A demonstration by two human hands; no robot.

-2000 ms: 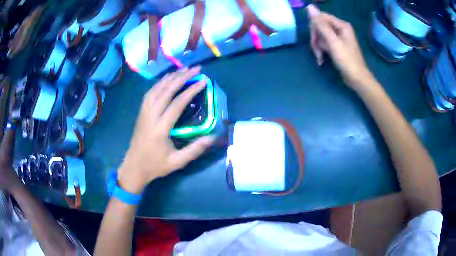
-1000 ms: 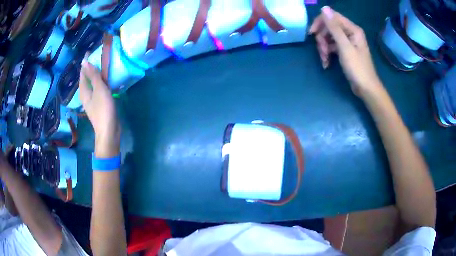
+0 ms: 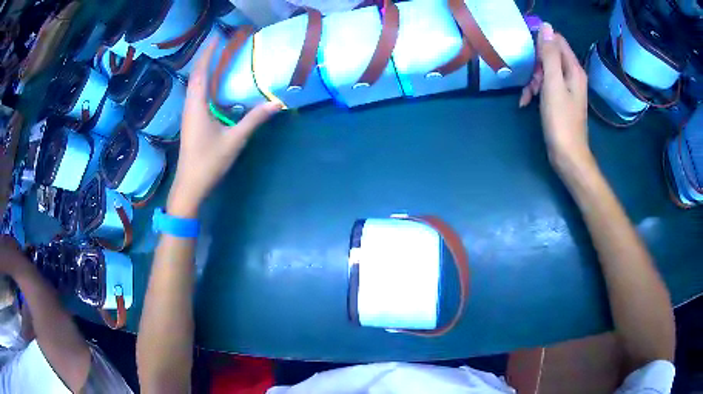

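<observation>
A row of light-blue speakers [image 3: 358, 54] with brown straps lies end to end at the far side of the table, with green, yellow and blue glow at the joins. My left hand [image 3: 212, 135] is around the row's left end speaker, fingers behind it and thumb on its near side. My right hand [image 3: 563, 100] is at the right end of the row, fingers against the end face, where a small purple glow shows. A single light-blue speaker [image 3: 398, 273] lies near the table's front edge, black face to the left, brown strap looped to the right, touched by neither hand.
Unlit speakers [image 3: 139, 158] stand grouped at the left, and more speakers [image 3: 644, 58] are stacked at the right. The green table [image 3: 308, 192] has a curved front edge. Another person's arm [image 3: 46, 308] is at the lower left. Something red [image 3: 243, 375] is below the table.
The glowing speaker from the middle has joined the row's left end. The row now sits further right. My left hand has moved up to it; my right hand has moved slightly right.
</observation>
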